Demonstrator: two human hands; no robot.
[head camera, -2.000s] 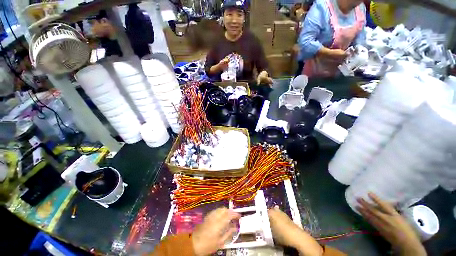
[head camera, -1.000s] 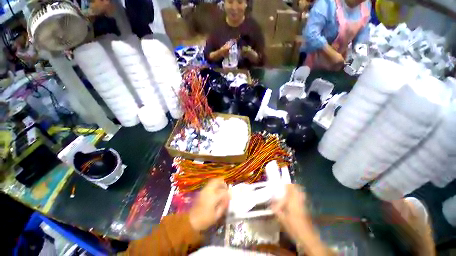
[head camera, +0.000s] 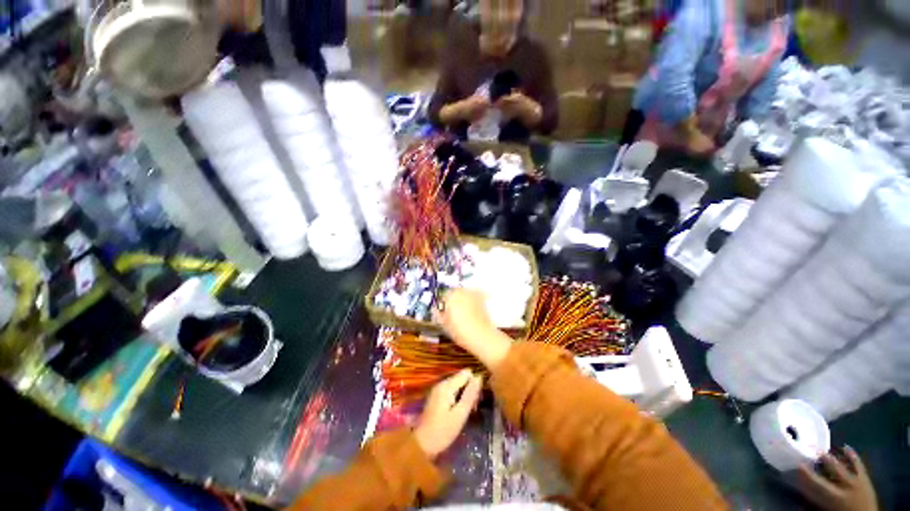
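My right hand (head camera: 467, 317) reaches into the brown-rimmed parts tray (head camera: 532, 289), its fingers among small white and greyish fittings (head camera: 404, 291). The fingertips are blurred, so any grip is hidden. My left hand (head camera: 446, 411) is at the near edge of the red-yellow wire bundle (head camera: 424, 361), thumb and finger close together. I cannot tell if it holds anything. A white bracket (head camera: 659, 371) lies right of the wires, partly behind my right sleeve, with no hand of mine on it.
A white housing with black inner cup and wires (head camera: 231, 349) sits at left. Nested housing stacks (head camera: 244, 165) stand left and right. Another person's hand (head camera: 843, 479) touches a white housing (head camera: 788, 432) at lower right. Black cups (head camera: 644, 259) lie beyond. A blue crate (head camera: 90, 474) is low left.
My right hand has let go of the white bracket and moved forward into the tray. The bracket now lies to the right. My left hand is off the bracket and at the wires.
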